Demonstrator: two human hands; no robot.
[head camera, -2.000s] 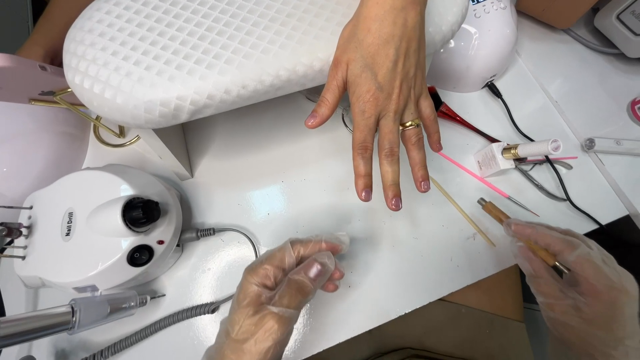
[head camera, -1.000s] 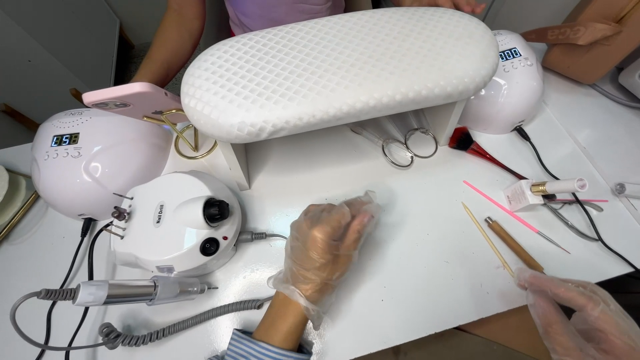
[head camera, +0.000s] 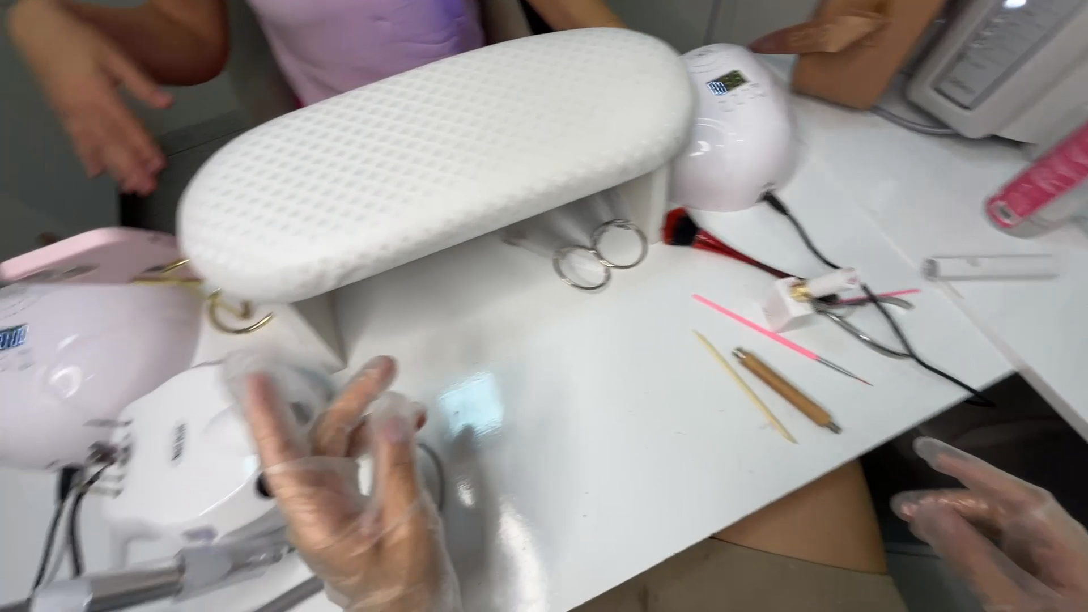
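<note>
My left hand (head camera: 365, 484), in a clear glove, is raised with its fingers apart in front of the white nail drill unit (head camera: 191, 450) and holds nothing. At the lower right, past the table edge, my right hand (head camera: 1003, 527), also gloved, has its fingers apart and nothing in them. A wooden-handled tool (head camera: 786, 389) lies on the white table, beside a thin wooden stick (head camera: 746, 387) and a pink fine-tipped brush (head camera: 765, 331). Near them are a small white polish bottle (head camera: 790, 306) with its cap side up and metal nippers (head camera: 858, 331), partly hidden.
A white quilted armrest (head camera: 442, 153) spans the back, with scissors (head camera: 600, 253) under it. Lamps stand at the right (head camera: 731, 136) and left (head camera: 93, 374). A red-handled brush (head camera: 722, 245) and a black cable (head camera: 807, 234) lie at right. Another person's hand (head camera: 110, 119) is behind.
The wooden-handled tool, in my right hand two seconds ago, now lies on the table. The other person's hand has left the area before the armrest. My left hand's fingers have spread.
</note>
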